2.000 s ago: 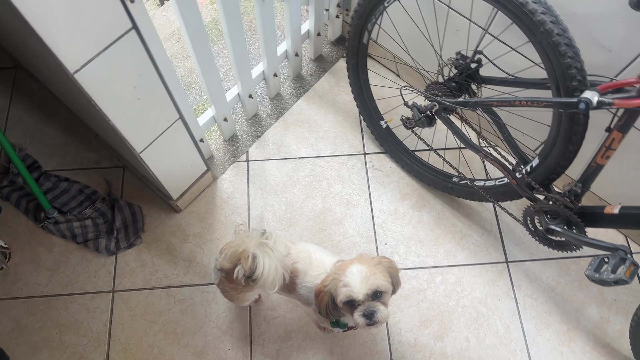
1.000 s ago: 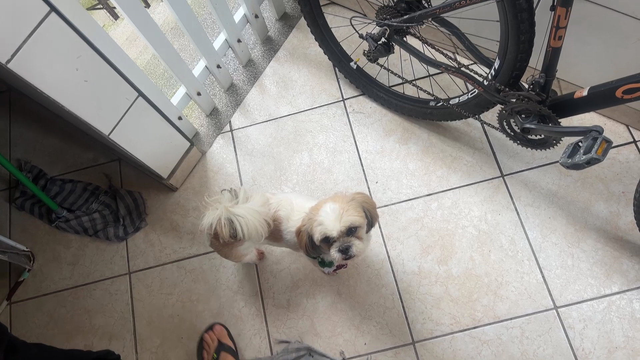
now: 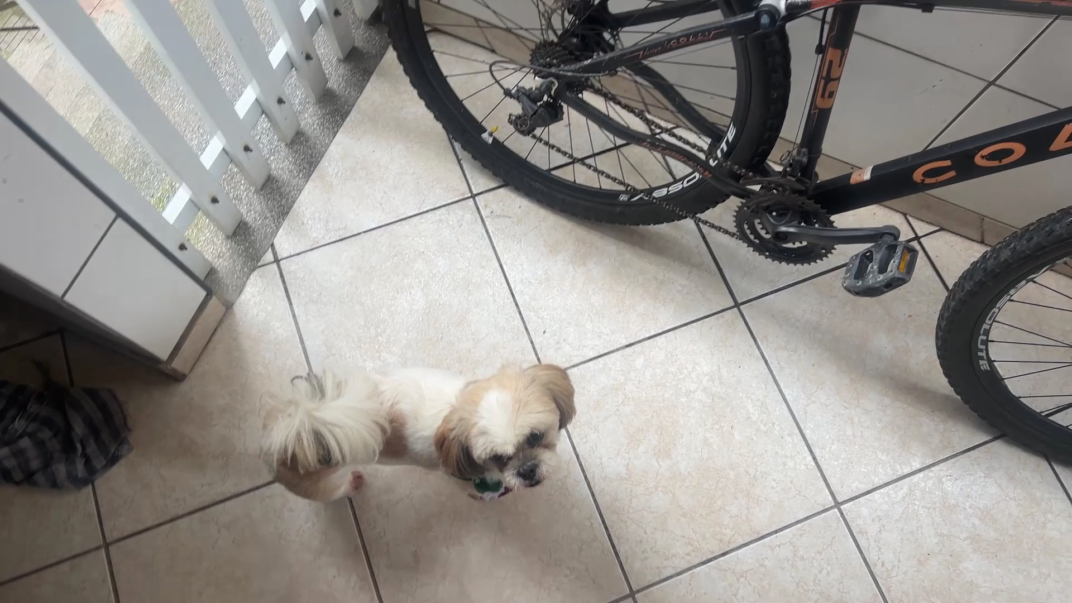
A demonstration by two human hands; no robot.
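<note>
Neither my left hand nor my right hand shows in the head view. A small white and tan long-haired dog (image 3: 419,419) stands on the tiled floor, low and left of the middle, its head toward the right and its bushy tail to the left. Something green and dark red hangs at its neck (image 3: 488,487). Behind it, at the upper right, a black mountain bike (image 3: 879,180) with orange lettering stands by a tiled wall. Its rear tyre (image 3: 536,180), chainring (image 3: 785,226) and pedal (image 3: 879,268) are in view; the front tyre (image 3: 963,335) is cut by the right edge.
A white picket gate (image 3: 159,109) stands on a speckled stone sill (image 3: 310,151) at the upper left. A tiled wall end (image 3: 134,293) juts in at the left. Below it a dark checked cloth (image 3: 59,435) lies on the beige floor tiles (image 3: 645,435).
The view has shifted, bringing the bike's front wheel further in. The foot in a flip-flop and the green stick seen a second ago are out of view. The dog remains standing on the tiles.
</note>
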